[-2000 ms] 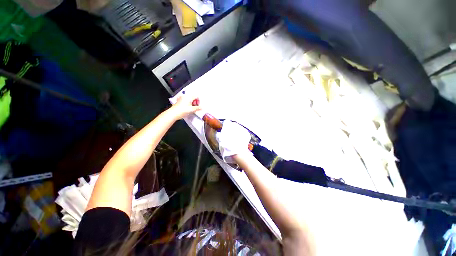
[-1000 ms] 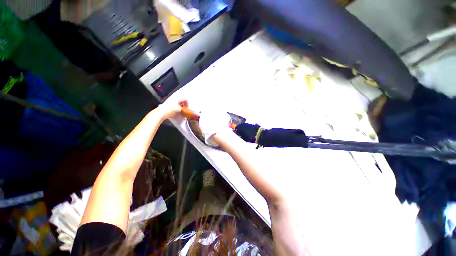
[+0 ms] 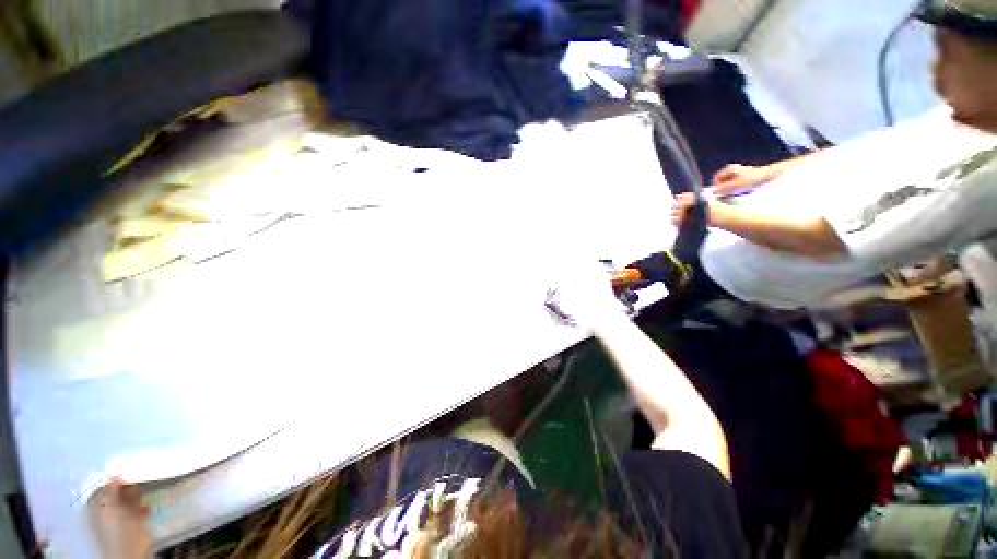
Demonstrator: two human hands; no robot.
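The white-covered table [image 3: 361,317] fills the middle of the view. My right hand [image 3: 591,297] wears a white glove and holds the steam iron [image 3: 625,280] at the table's right part, near the front edge. The iron's body is mostly hidden by the glove. Its black wrapped hose [image 3: 689,242] rises behind it. My left hand [image 3: 120,518], bare and blurred, is low at the far left on the end of a white strip [image 3: 208,467]. The strip's curved edge shows to the right of the fingers; the rest is lost in the white. Whether the fingers grip it is unclear.
A pile of cream-yellow strips [image 3: 164,229] lies at the far left side of the table. Navy garment pieces [image 3: 437,71] are heaped behind. A long dark padded arm [image 3: 142,76] crosses the upper left. A person in a white top [image 3: 896,213] works at the right with dark cloth.
The view has swung to the right. My gloved hand and the iron have moved right along the table, away from my left hand; the two were close together before. The person at the right now shows.
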